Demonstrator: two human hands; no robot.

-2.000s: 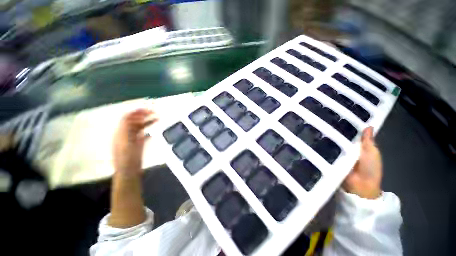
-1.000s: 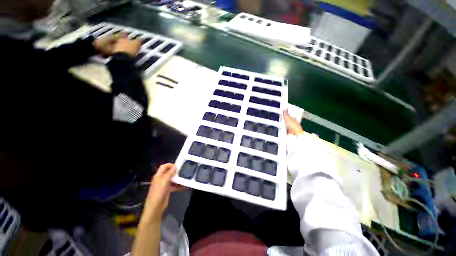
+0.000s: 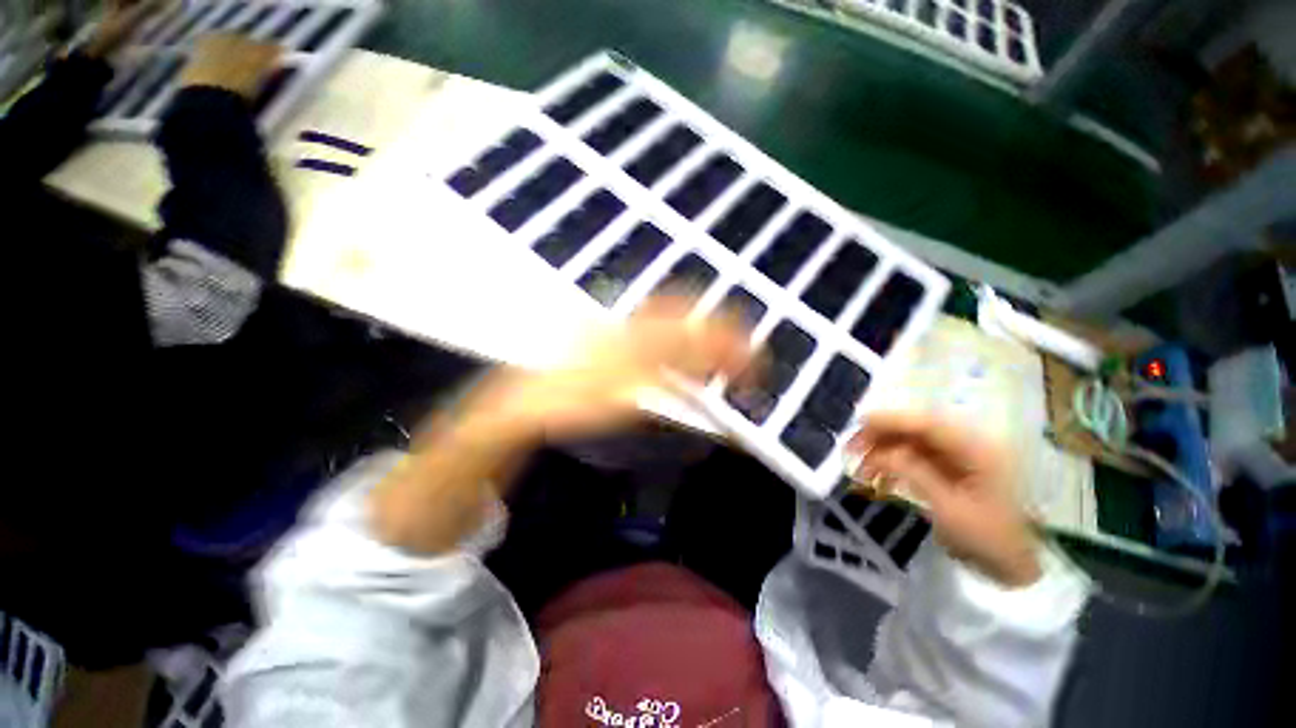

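A white tray (image 3: 692,245) lies slanted on the white-covered bench in front of me, its near right corner reaching the bench's front edge. Its two rows of pockets hold black rounded-square housings (image 3: 749,216). My left hand (image 3: 625,373) is blurred and lies over the tray's near edge, covering some pockets; whether it touches or grips is unclear. My right hand (image 3: 938,477) is beside the tray's near right corner with bent fingers; contact with the corner cannot be told.
Two dark strips (image 3: 336,152) lie left on the sheet. A person's dark sleeve (image 3: 213,164) and hand are at another tray (image 3: 306,78). A green conveyor (image 3: 910,178) runs behind. A blue box (image 3: 1187,469) with red display, a hose and a white barrel (image 3: 1030,330) are right.
The tray has gone from being held up in both hands to lying turned on the bench. My left hand has moved over its near edge, my right hand to its near right corner.
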